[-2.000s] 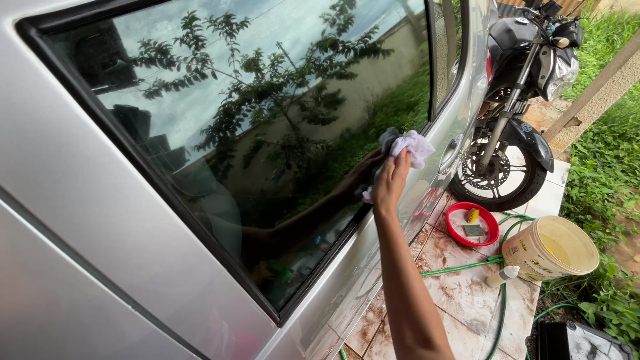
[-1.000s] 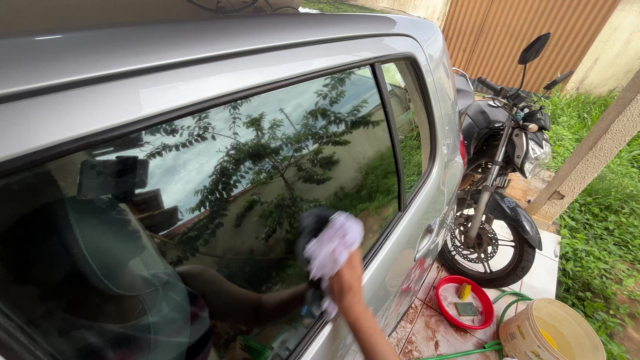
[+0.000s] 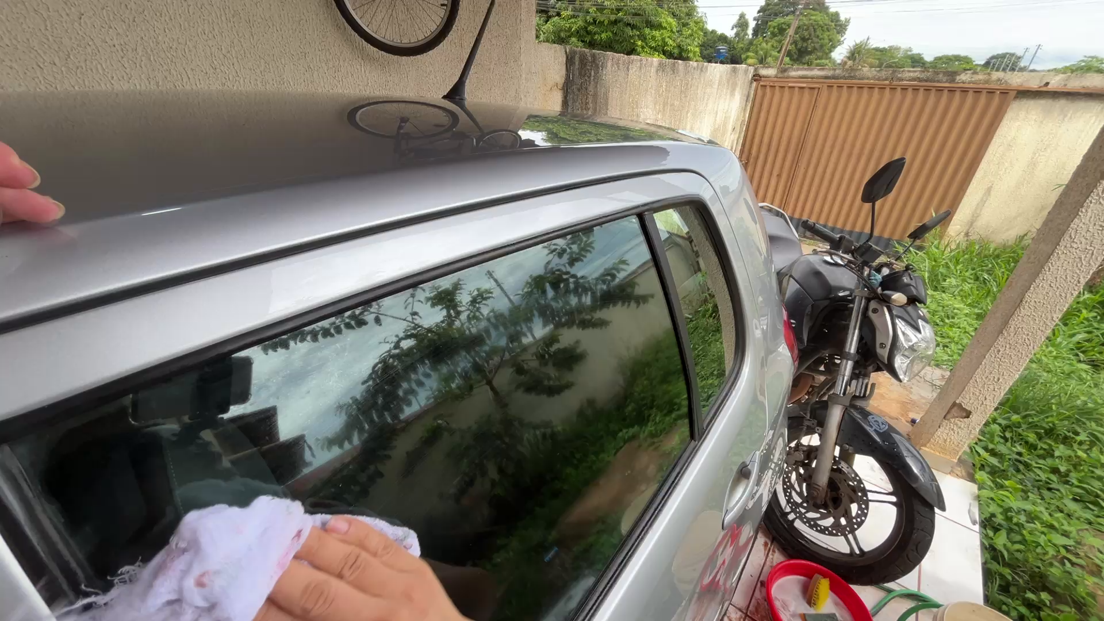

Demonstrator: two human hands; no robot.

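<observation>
My right hand (image 3: 362, 573) presses a white cloth (image 3: 228, 552), marked with reddish stains, against the lower part of the tinted rear side window (image 3: 500, 388) of a silver car. The fingers lie over the cloth's right side. At the left edge, the fingertips of my left hand (image 3: 26, 190) rest at the edge of the car roof (image 3: 216, 147); the rest of that hand is out of view, and no object shows in it. The glass reflects a tree, the sky and a wall.
Behind the car stands a black motorcycle (image 3: 854, 345). On the tiles below are a red basin (image 3: 798, 582) with a yellow brush (image 3: 818, 592), a green hose (image 3: 906, 597) and a bucket (image 3: 970, 612). A rough post (image 3: 1026, 310) rises at the right. A bicycle wheel (image 3: 401, 21) hangs above the roof.
My right hand and the cloth have moved along the window from its rear part toward its front. My left fingertips have come into view on the roof. The view has tilted up.
</observation>
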